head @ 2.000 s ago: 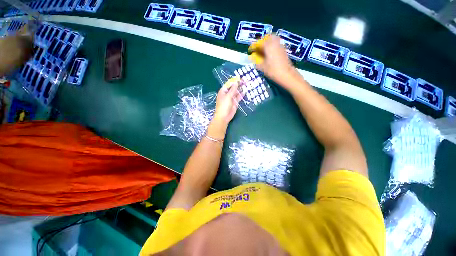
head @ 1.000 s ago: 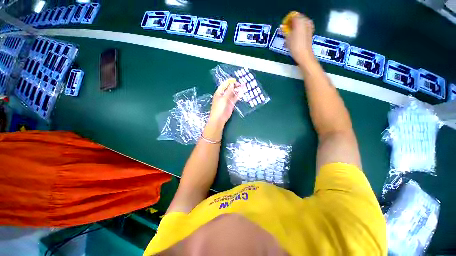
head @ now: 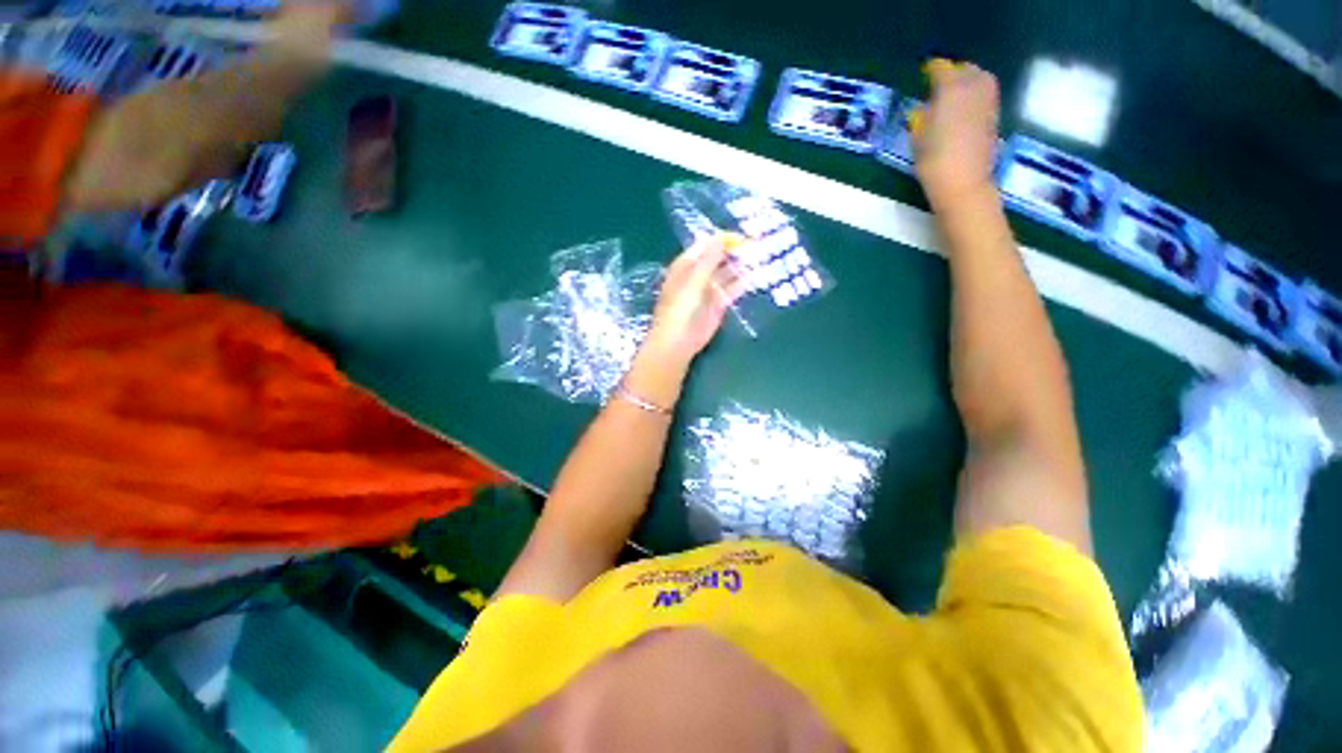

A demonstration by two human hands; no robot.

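My left hand (head: pixel 698 291), with a yellow finger cot, holds the clear sheet of small white pads (head: pixel 777 253) by its left edge, over the green surface. My right hand (head: pixel 957 130), with yellow finger cots, is at a blue-white panel (head: pixel 896 136) in the row beyond the white line and covers part of it. Whether a small pad is between its fingers cannot be told. More panels (head: pixel 1054 186) stand in the row on both sides.
A pack of white pieces (head: pixel 783 478) lies near my body, with crumpled clear bags (head: pixel 584 327) left of it. Bulky whitish packs (head: pixel 1245 478) lie at right. A dark phone (head: pixel 371 155) and a neighbour's blurred arm (head: pixel 192 133) are at left.
My right hand has moved from beside the sheet to the panel row, now lower on the panel. My left hand still holds the sheet. The neighbour's arm reaches in; the view has shifted.
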